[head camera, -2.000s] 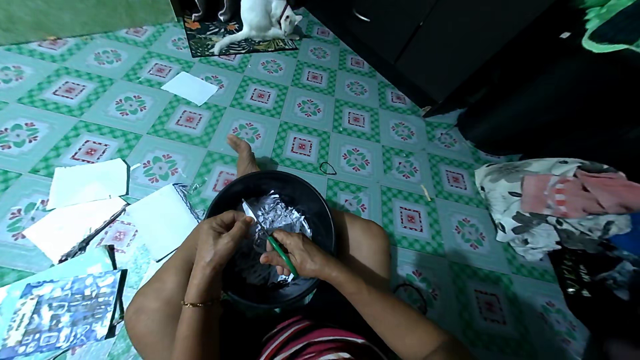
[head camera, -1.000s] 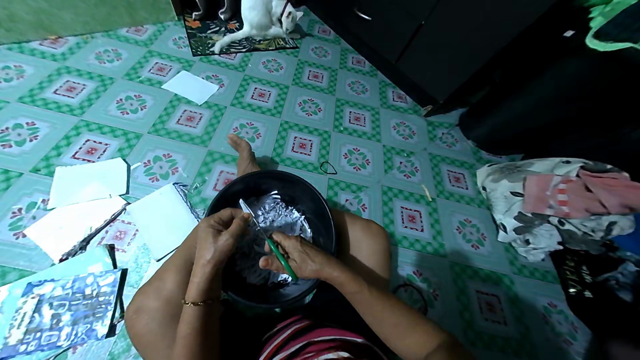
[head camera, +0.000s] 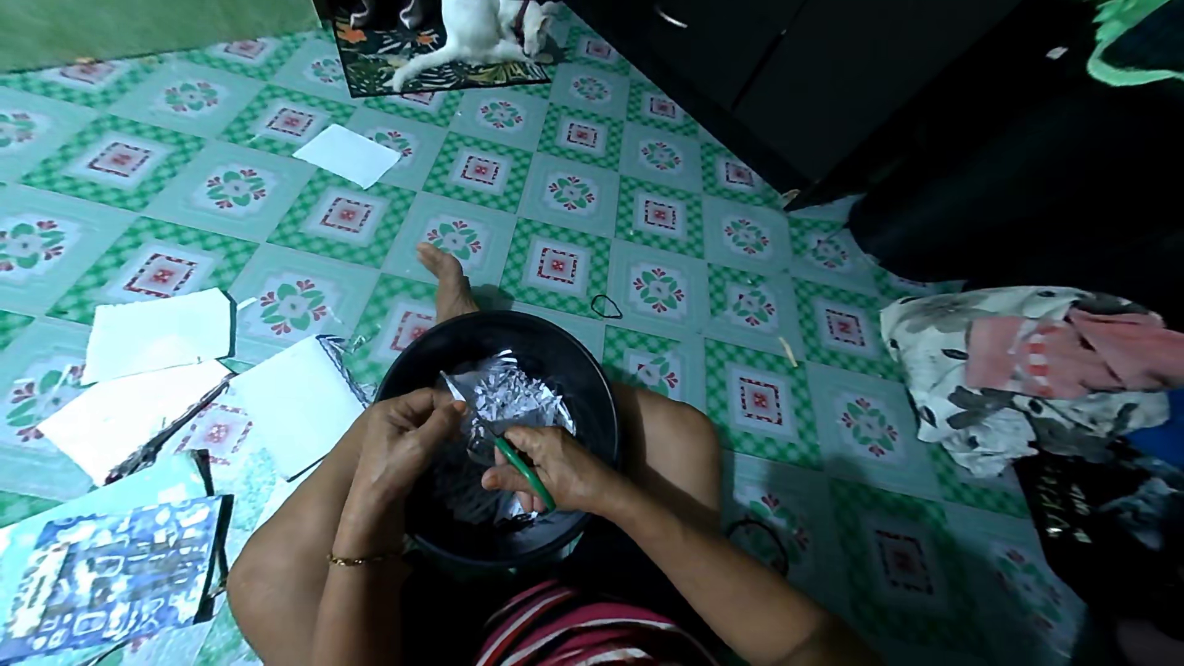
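A black basin (head camera: 597, 388) sits between my legs, with many small shiny silvery cut strips (head camera: 523, 393) inside. Over its left part my left hand (head camera: 412, 430) pinches a thin pale strip (head camera: 455, 387) between thumb and fingers. My right hand (head camera: 555, 472) is closed around the green handle of scissors (head camera: 524, 474), whose blades point up and left toward the strip. The two hands are close together above the basin, and the blade tips are hard to make out against the silvery pieces.
White sheets (head camera: 296, 407) and a blue patterned packet (head camera: 120, 573) lie on the floor at left, another white sheet (head camera: 349, 155) farther off. A white cat (head camera: 481, 32) lies on a dark mat (head camera: 370, 79). Black cabinet (head camera: 740, 55) stands upper right; cloths (head camera: 934, 342) lie at right.
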